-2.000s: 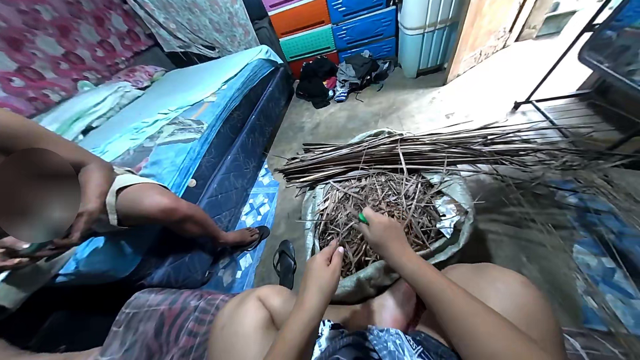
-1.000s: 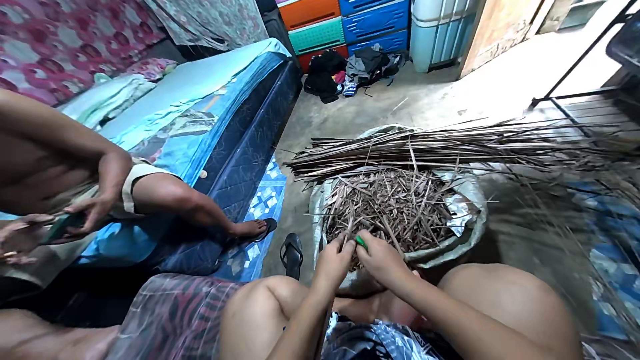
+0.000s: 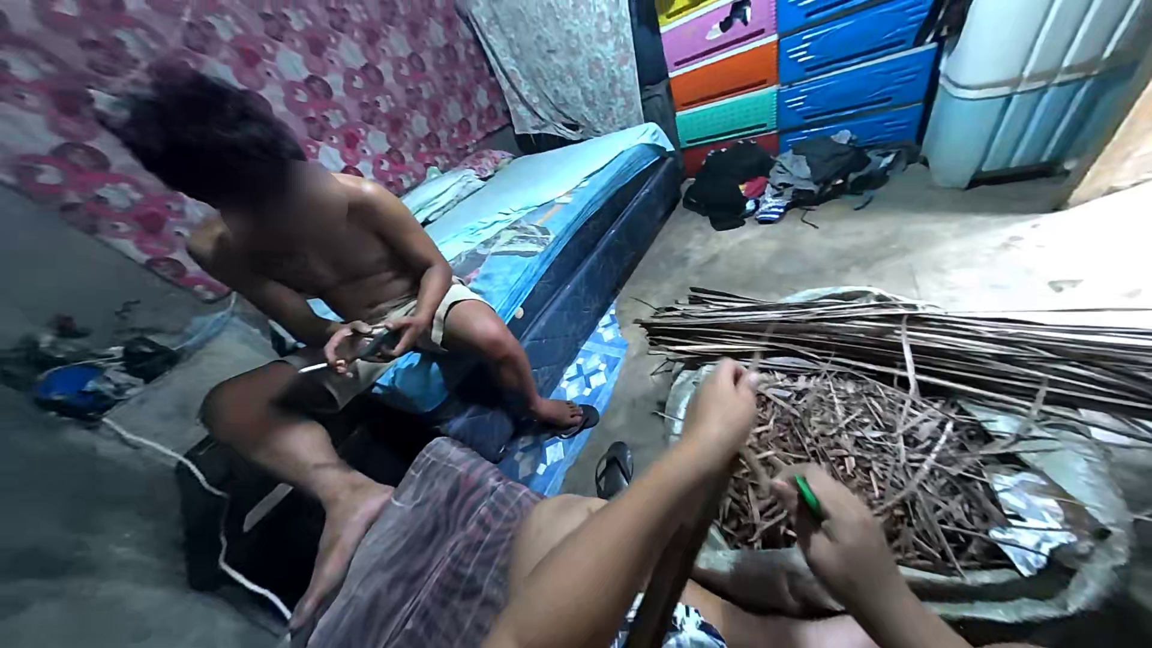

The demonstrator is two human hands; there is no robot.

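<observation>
My left hand point(image 3: 723, 405) is closed around one end of a brown dried palm leaf strip point(image 3: 686, 540), which hangs down past my forearm toward my lap. Just right of it, my right hand point(image 3: 832, 522) grips a small tool with a green handle point(image 3: 807, 495); its blade cannot be made out. Both hands are over the near left side of a large sack point(image 3: 1093, 576) with a rolled rim, filled with short dried leaf scraps point(image 3: 864, 450). A bundle of long dried leaf strips point(image 3: 945, 346) lies across the sack's far side.
At left a person point(image 3: 342, 234) sits on the edge of a bed point(image 3: 558, 225), holding a phone-like device. A black flip-flop point(image 3: 615, 468) lies on the concrete floor. Clothes point(image 3: 792, 180) are heaped before colored plastic drawers point(image 3: 855, 81). A white cable point(image 3: 216, 531) runs at lower left.
The view has swung left, showing more of the seated person. My left hand has moved up and away from my right hand, and a long strip now hangs from it.
</observation>
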